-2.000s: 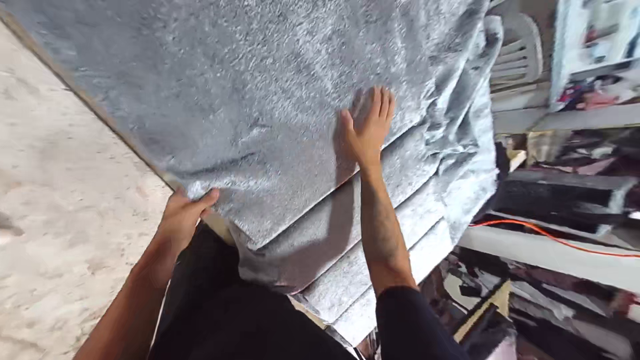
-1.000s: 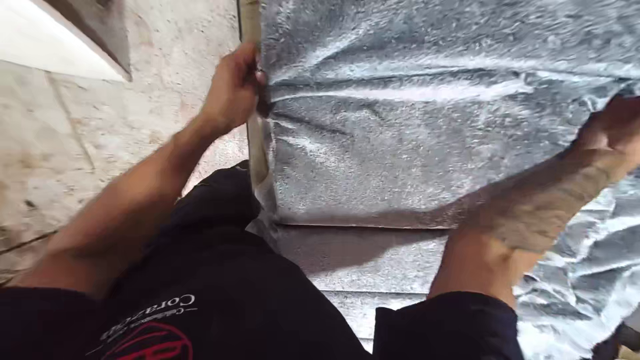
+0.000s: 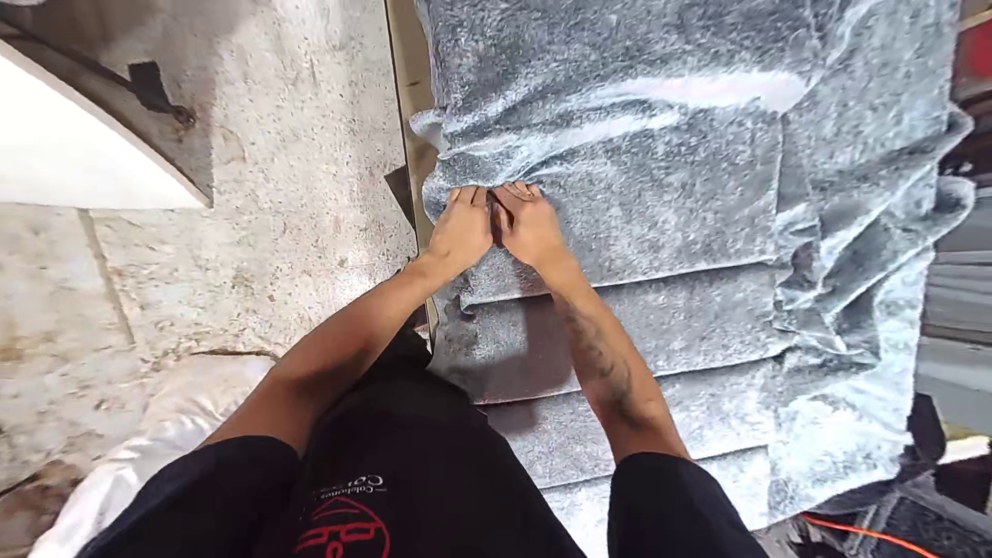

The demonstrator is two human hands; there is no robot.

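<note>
Grey plush fabric lies over a wooden-edged panel or frame, with horizontal folds across its lower part and loose bunching along its right side. Near the fabric's left edge, my left hand grips a gathered bit of it with curled fingers. My right hand is right beside it, fingers also curled into the same fabric. The two hands almost touch, and wrinkles run from them up to the right. The fingertips are partly hidden in the fabric.
A worn concrete floor lies to the left, with a white panel at the upper left. White cloth is at lower left. An orange cord and dark material are at lower right.
My right hand has come from the far right of the fabric to beside my left hand. My left hand has moved from the wooden edge onto the fabric. The view has shifted.
</note>
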